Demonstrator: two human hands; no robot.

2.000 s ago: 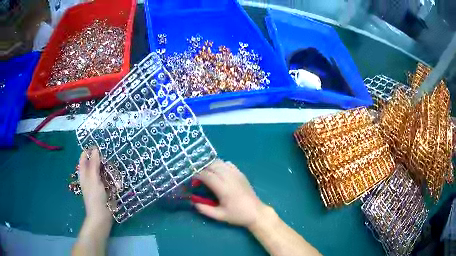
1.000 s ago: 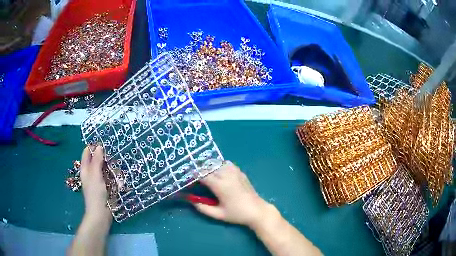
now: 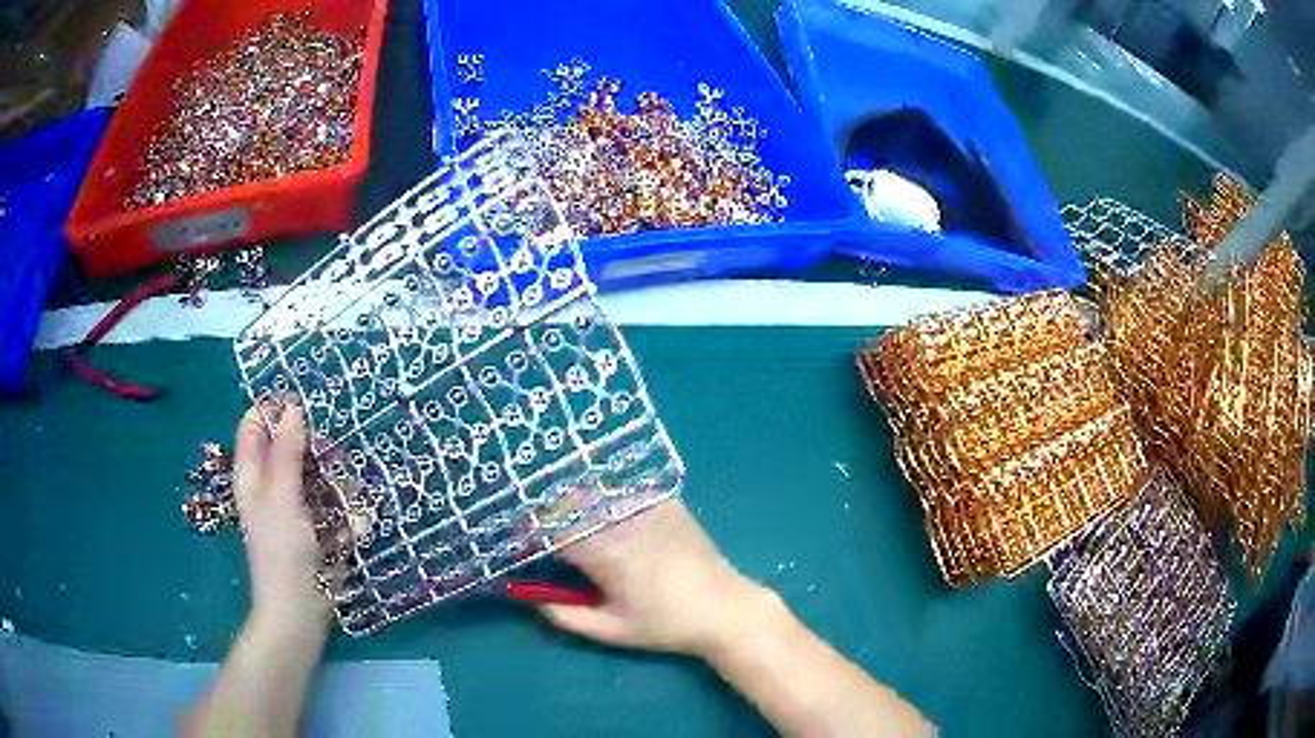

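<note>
A silver sprue frame (image 3: 469, 361) is held tilted above the green mat, with many small ringed parts in its grid. My left hand (image 3: 281, 490) grips its lower left edge, the thumb on the near side. My right hand (image 3: 635, 562) is behind the frame's lower right edge and holds red-handled nippers (image 3: 554, 593). The grid covers my right fingers, and the nipper jaws cannot be made out. A small loose pile of cut parts (image 3: 211, 487) lies on the mat left of my left hand.
A red bin (image 3: 217, 228) and a middle blue bin (image 3: 692, 257) hold loose parts. A right blue bin (image 3: 995, 260) holds dark and white items. Gold frames (image 3: 1010, 433) and silver frames (image 3: 1147, 606) are stacked at right. Another red-handled tool (image 3: 108, 378) lies left; a pale sheet (image 3: 390, 699) is near.
The frame's right side and my right hand have shifted slightly right and down. Less of the red handle shows. The bins sit slightly higher in the view.
</note>
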